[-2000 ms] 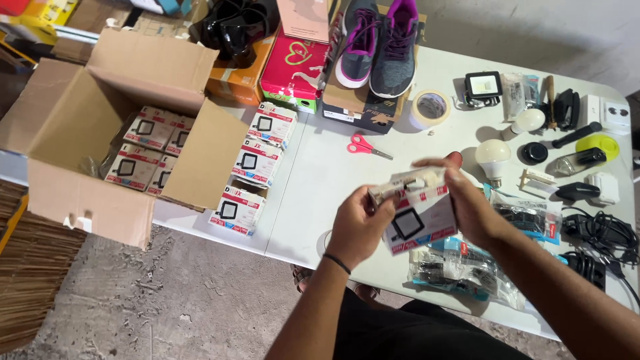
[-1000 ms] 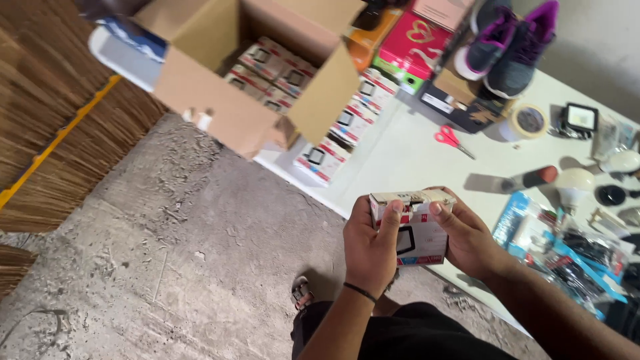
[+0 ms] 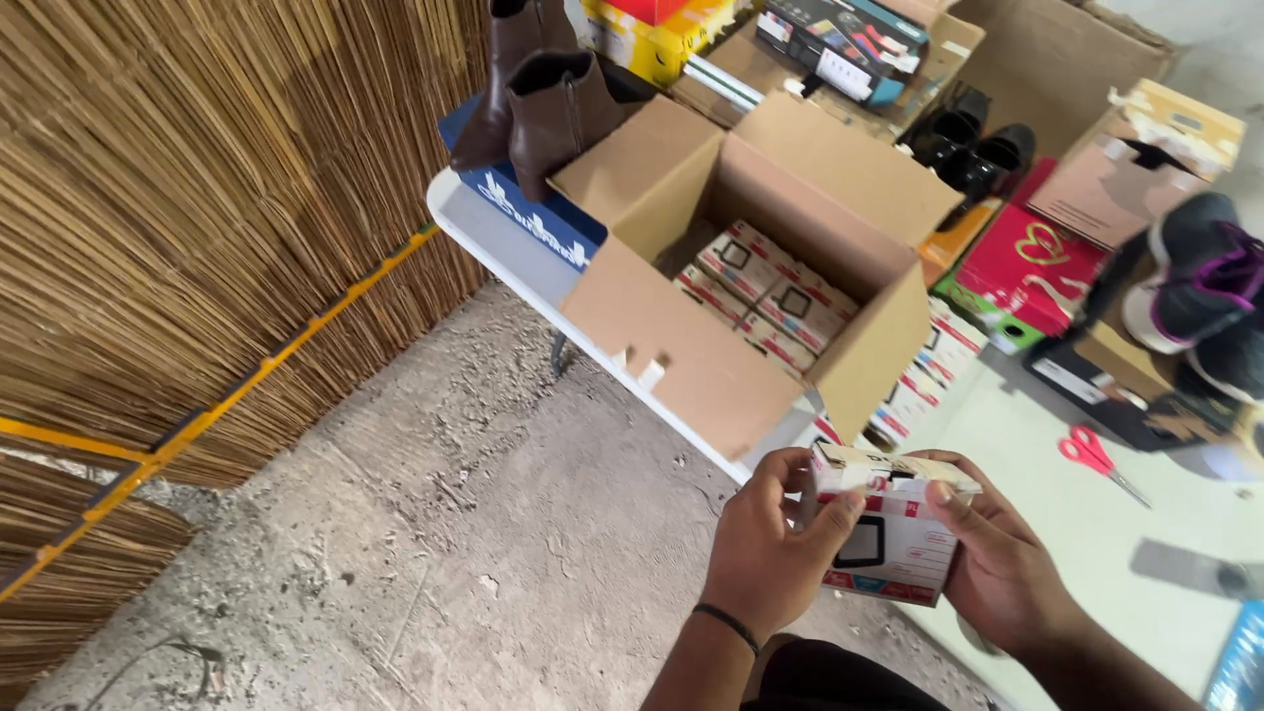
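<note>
Between my two hands is a small white and red floodlight box (image 3: 894, 553), tilted, with its printed front facing me. My left hand (image 3: 780, 553) grips its left side, thumb on the upper front edge. On its right side my right hand (image 3: 997, 553) holds on, thumb also near the top edge. Beyond them stands an open cardboard carton (image 3: 681, 346) with several similar boxes (image 3: 790, 296) lying inside. More of these boxes (image 3: 913, 395) form a row on the table, just right of the carton and partly hidden by its flap.
Red-handled scissors (image 3: 1086, 449) lie on the white table (image 3: 1047, 553). Brown ankle boots (image 3: 563, 114) stand on a blue shoebox (image 3: 533, 217) at the left end. Grey and purple sneakers (image 3: 1200, 286) and a red box (image 3: 1037, 257) are at the right. A reed wall (image 3: 247, 148) borders the concrete floor.
The view has swung far to the left, bringing in the boots and reed wall. Both hands keep hold of the box; the thumbs have shifted to its upper front edge.
</note>
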